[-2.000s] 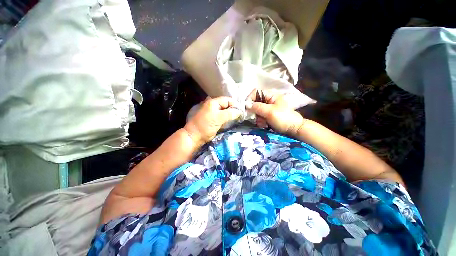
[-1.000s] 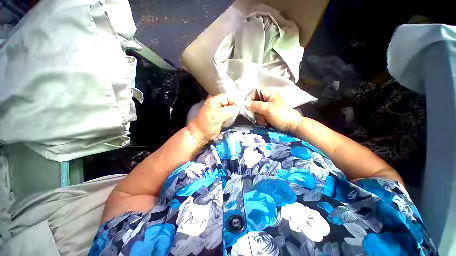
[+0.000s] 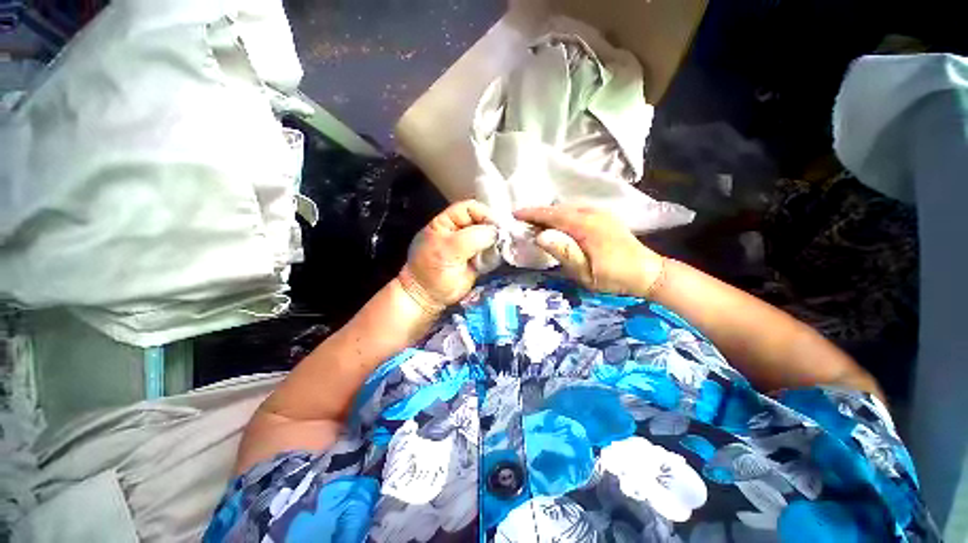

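Note:
A pale off-white garment [image 3: 557, 138] lies bunched on the tan chair [image 3: 446, 133], and its near end reaches up to my hands over my lap. My left hand [image 3: 451, 255] is closed on the near edge of the cloth. My right hand [image 3: 594, 246] is close beside it, its forefinger stretched along the cloth and its thumb bent against the edge, pinching it. The cloth between the fingertips is bunched and overexposed. No tool can be made out in the right hand; its palm is hidden.
A thick stack of pale garments [image 3: 138, 170] stands at the left on a pale green support [image 3: 155, 371]. More beige cloth [image 3: 191, 445] lies below it. A shiny black crumpled thing [image 3: 356, 212] is beside my left hand. A cloth-covered table [image 3: 945, 244] is at the right edge.
My right hand has turned, its forefinger now stretched out over the cloth; the dark points seen above it earlier no longer show. The cloth between the hands is bunched differently. The view has shifted slightly.

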